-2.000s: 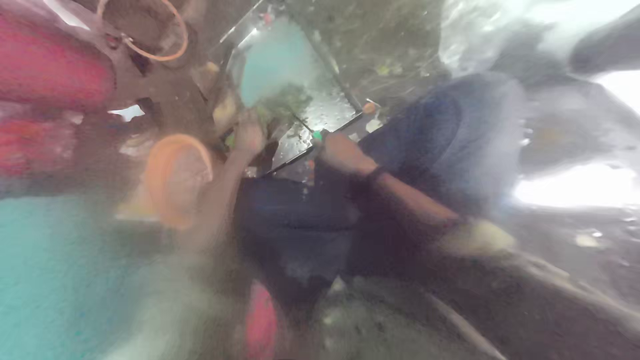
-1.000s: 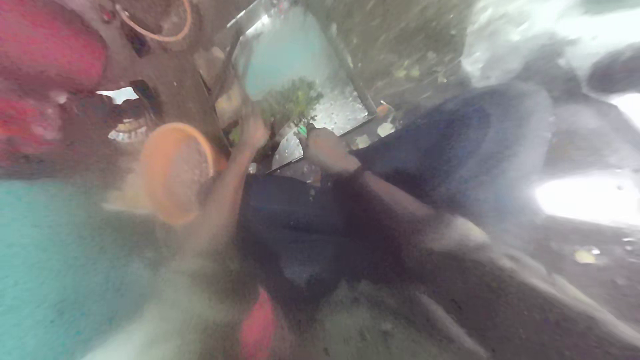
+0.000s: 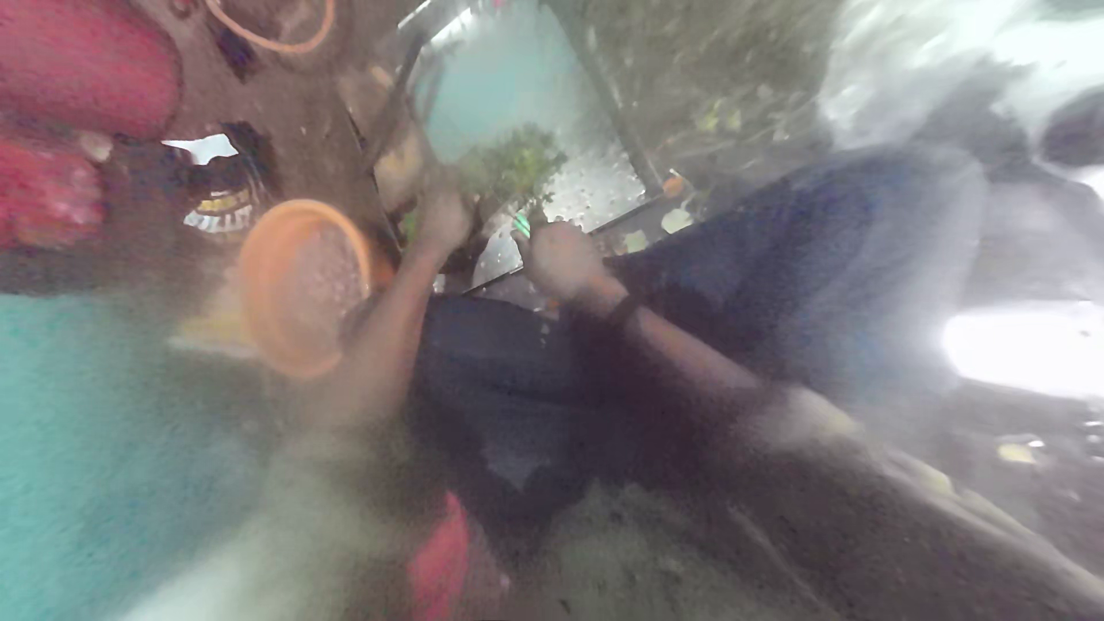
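Observation:
My left hand (image 3: 448, 220) is closed on a leafy green plant (image 3: 522, 164), whose foliage spreads to the right over a wet metal tray (image 3: 599, 185). Close beside the foliage, my right hand (image 3: 565, 259) grips a small tool with a green part (image 3: 522, 224); blur hides what kind of tool it is. A pale turquoise sheet or board (image 3: 487, 78) covers the far part of the tray. Below and left of my left hand is an orange plastic tub (image 3: 302, 289) with cloudy contents that I cannot make out.
A second orange-rimmed container (image 3: 289, 43) stands at the upper left, near red bundles or sacks (image 3: 78, 69). Scraps of vegetable matter (image 3: 677, 220) lie by the tray's right corner. My knee in dark trousers (image 3: 828, 224) is on the right. Shiny plastic (image 3: 914, 69) shows at the upper right.
The green foliage now stands out over the tray beside my right hand, where two seconds ago it was lower and less spread. Both hands stay close together.

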